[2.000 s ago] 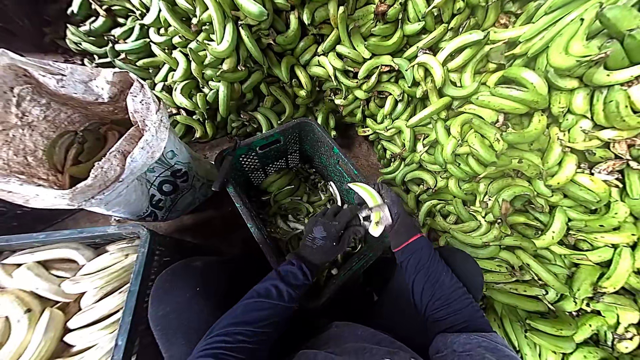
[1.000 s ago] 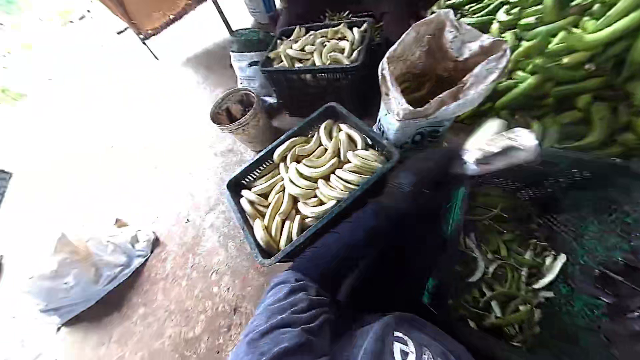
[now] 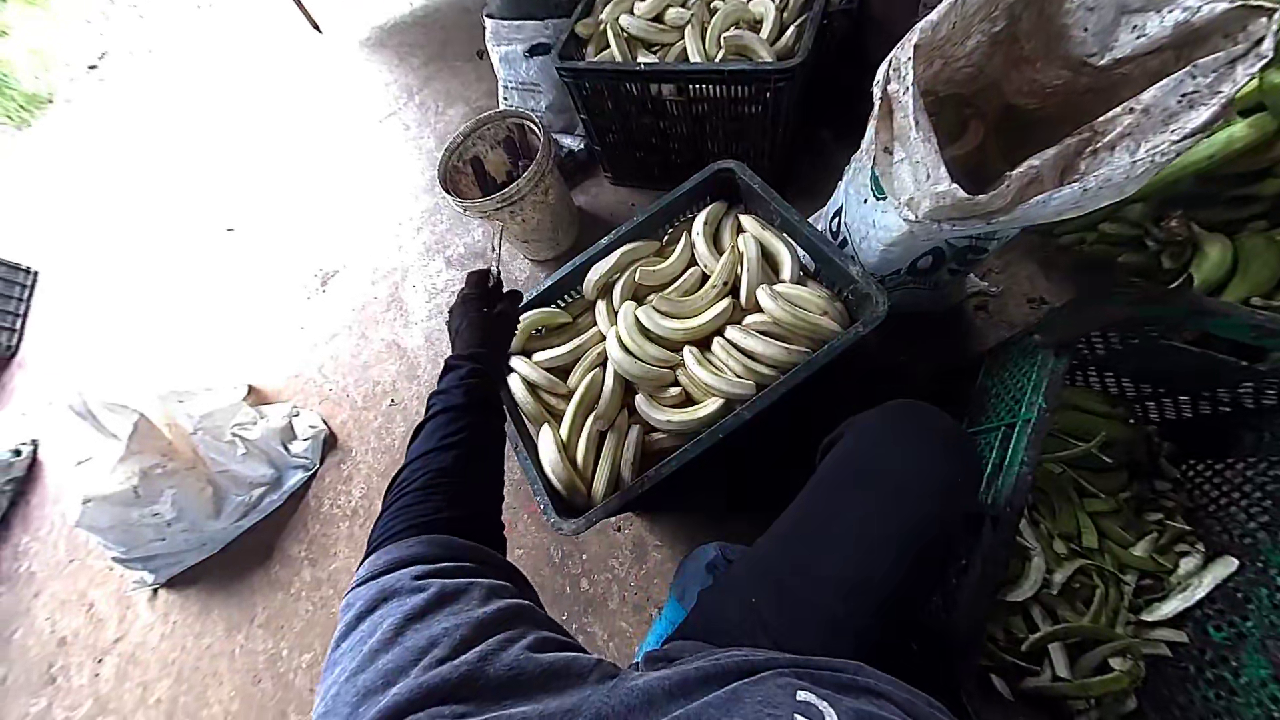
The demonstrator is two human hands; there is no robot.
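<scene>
My left hand (image 3: 484, 314), in a dark glove, is beside the left corner of a dark plastic crate (image 3: 700, 448). Its fingers are curled round a thin, upright object (image 3: 498, 250), too unclear to name. Peeled green plantains or bananas (image 3: 680, 325) fill this crate. My right hand is out of view. At the lower right, a green-and-black mesh crate (image 3: 1018, 415) holds strips of green peel (image 3: 1085, 590).
A dirty bucket (image 3: 545, 215) stands behind the crate. Another crate (image 3: 685, 120) of peeled fruit is at the top. An open woven sack (image 3: 880, 215) stands right, near unpeeled green fruit (image 3: 1255, 265). A plastic sack (image 3: 205, 480) lies on the floor at left.
The view has swung left from the peel crate and green pile. Two seconds ago both gloved hands were together at a partly peeled fruit; now the left is by the crate of peeled fruit.
</scene>
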